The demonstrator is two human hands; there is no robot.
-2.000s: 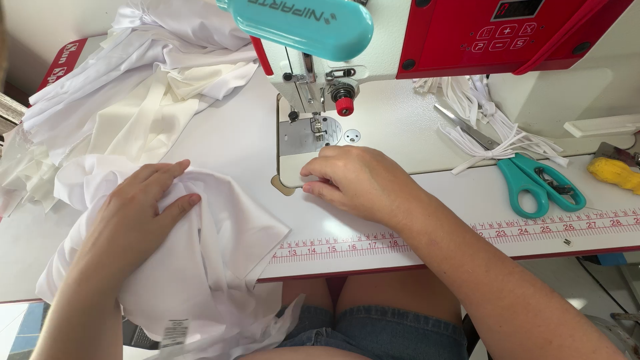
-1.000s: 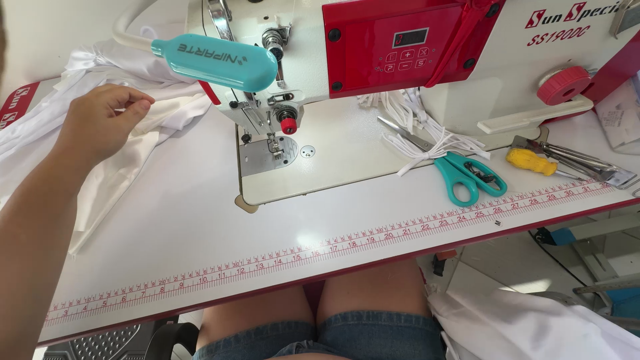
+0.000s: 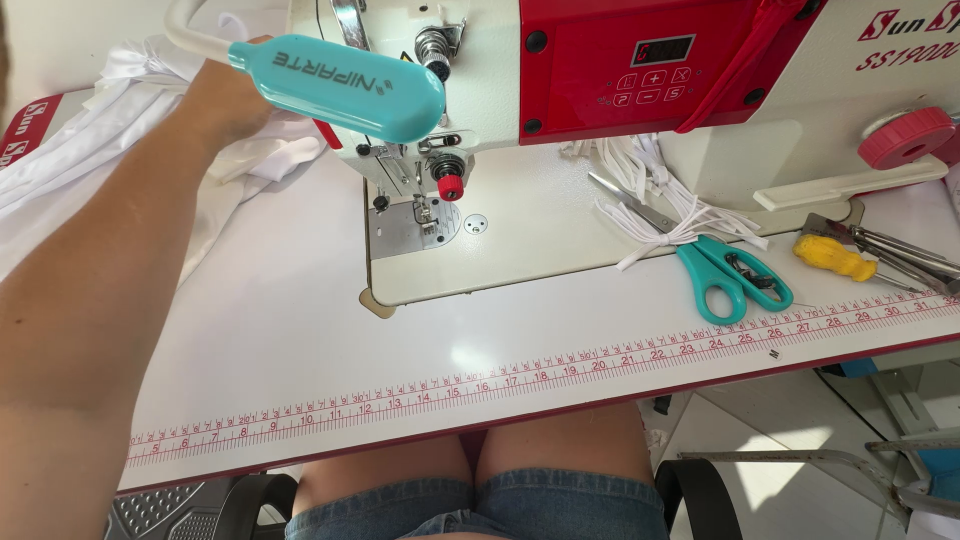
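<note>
My left hand (image 3: 229, 97) reaches over a heap of white fabric (image 3: 135, 120) at the upper left, partly behind the turquoise lamp head (image 3: 345, 86). Its fingers are hidden, so whether it grips the cloth cannot be told. My right hand is out of view. Right of the fabric stands a red and white industrial sewing machine (image 3: 480, 90), its presser foot (image 3: 426, 214) above the metal needle plate (image 3: 390, 232). No cloth lies under the foot.
Turquoise-handled scissors (image 3: 709, 277) lie against a tied bundle of white straps (image 3: 660, 187). To their right are a yellow-handled screwdriver (image 3: 832, 257) and metal tweezers (image 3: 911, 251). A red printed ruler (image 3: 480, 390) runs along the table's front edge.
The white cloth that lay under my left hand at the front left is gone from there. My left hand has moved farther back over the heap. My right hand has left the view.
</note>
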